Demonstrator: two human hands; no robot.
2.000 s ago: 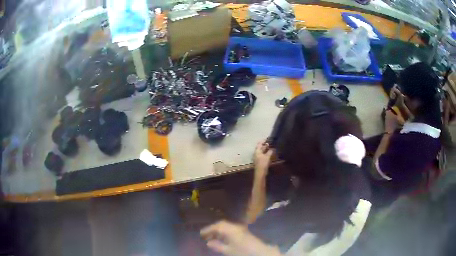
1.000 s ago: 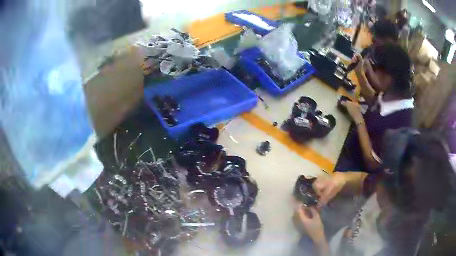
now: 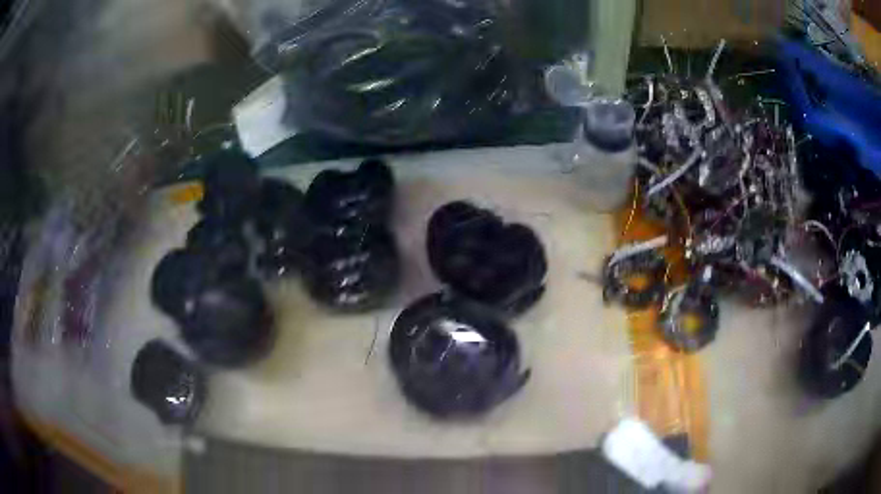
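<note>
Neither of my hands is in the picture. Nearest in front of me, a glossy black round shell (image 3: 457,355) lies on the whitish table (image 3: 319,410). More black shells (image 3: 486,253) lie just behind it. A cluster of black shells (image 3: 227,318) and a stack (image 3: 350,236) stand to the left, with a single small shell (image 3: 168,380) at the front left. A heap of wire leads (image 3: 720,169) lies at the right, with wired ring parts (image 3: 689,316) at its front edge. The picture is blurred.
A clear plastic bag (image 3: 386,82) with dark contents lies at the back. A crumpled white tissue (image 3: 653,455) lies at the front edge by the dark mat (image 3: 386,473). A blue bin (image 3: 831,96) shows at the right, and a pale post (image 3: 611,48) stands at the back.
The view has swung left and closer to the table. The co-workers have left the picture, the blue bin has moved to the right edge, and the black shells now fill the middle.
</note>
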